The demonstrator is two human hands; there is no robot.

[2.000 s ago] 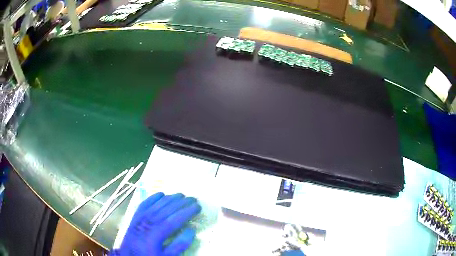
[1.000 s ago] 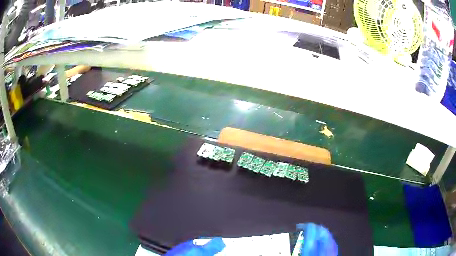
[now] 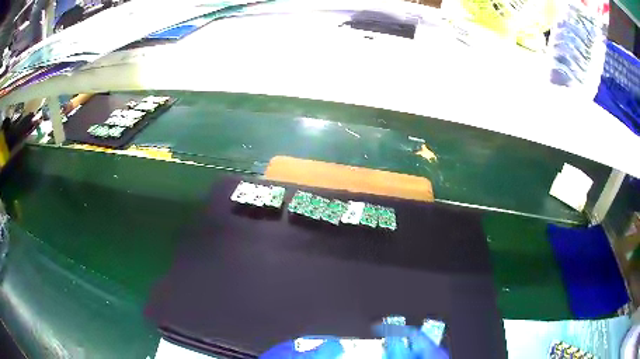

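Note:
My left hand (image 3: 302, 348), in a blue glove, is cut off by the bottom edge, at a pale board strip (image 3: 359, 347) that lies between my hands. My right hand (image 3: 412, 343), also blue-gloved and blurred, is at the strip's right end. A small pale board (image 3: 434, 329) shows at its fingers and another one (image 3: 394, 321) just left of it; the exact grip is blurred. Below my hands the view ends. Two groups of small green-and-white boards (image 3: 342, 210) (image 3: 258, 195) lie in a row at the back of the black foam (image 3: 316, 280).
A rounded orange-brown piece (image 3: 351, 179) lies behind the foam. A white shelf (image 3: 281, 77) crosses above. A blue bin (image 3: 588, 270) is at right, with a pale sheet (image 3: 523, 340) and a yellow-and-black panel (image 3: 572, 350) below it. More boards (image 3: 126, 118) lie on black foam at far left.
The view has tilted up from the white work spot to the foam and shelf. Both hands now show together at the bottom with the pale strip; small boards have come into view at my right hand.

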